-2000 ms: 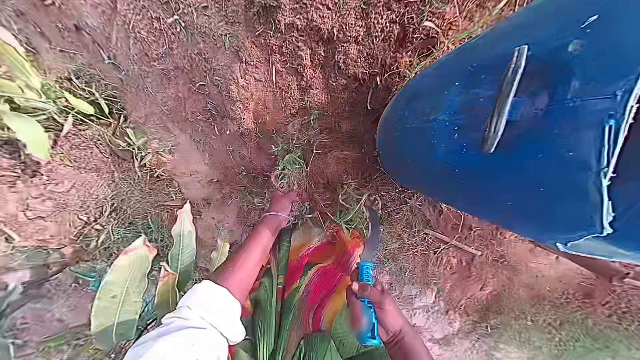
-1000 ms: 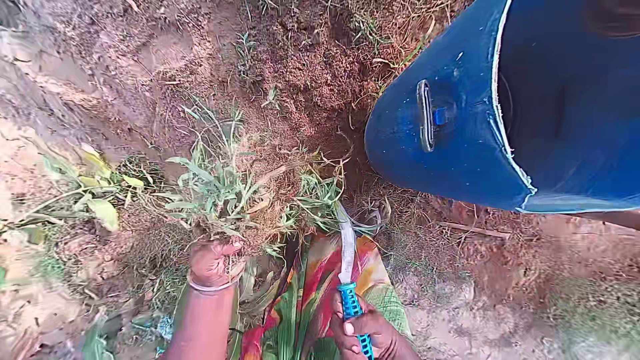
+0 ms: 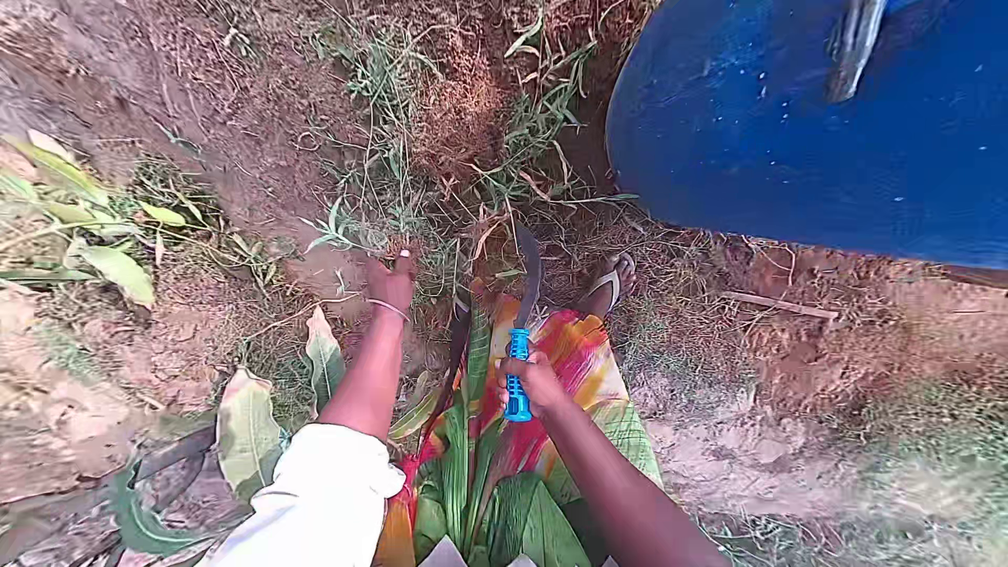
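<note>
My right hand [image 3: 535,383] is closed round the blue plastic handle of a sickle [image 3: 529,272], whose curved dark blade points up and away from me over the weeds. My left hand [image 3: 390,281], with a thin bangle at the wrist, is at the base of some green weeds [image 3: 386,169]; its fingers are partly hidden, and whether they grip the stems I cannot tell. More long-leaved weeds [image 3: 539,130] stand beyond the blade tip. Colourful patterned cloth [image 3: 587,354] covers my legs, and a sandalled foot [image 3: 613,283] shows right of the blade.
A large blue plastic drum [image 3: 787,134] occupies the upper right, with a pale handle-like piece on its side. Broad leaves [image 3: 250,429] rise at lower left, and a leafy cutting [image 3: 114,268] lies further left. A thin stick [image 3: 780,305] rests on the soil at right.
My left hand has moved in from the left, closer to the sickle, since a second ago. The sickle stays in my right hand. The view has shifted.
</note>
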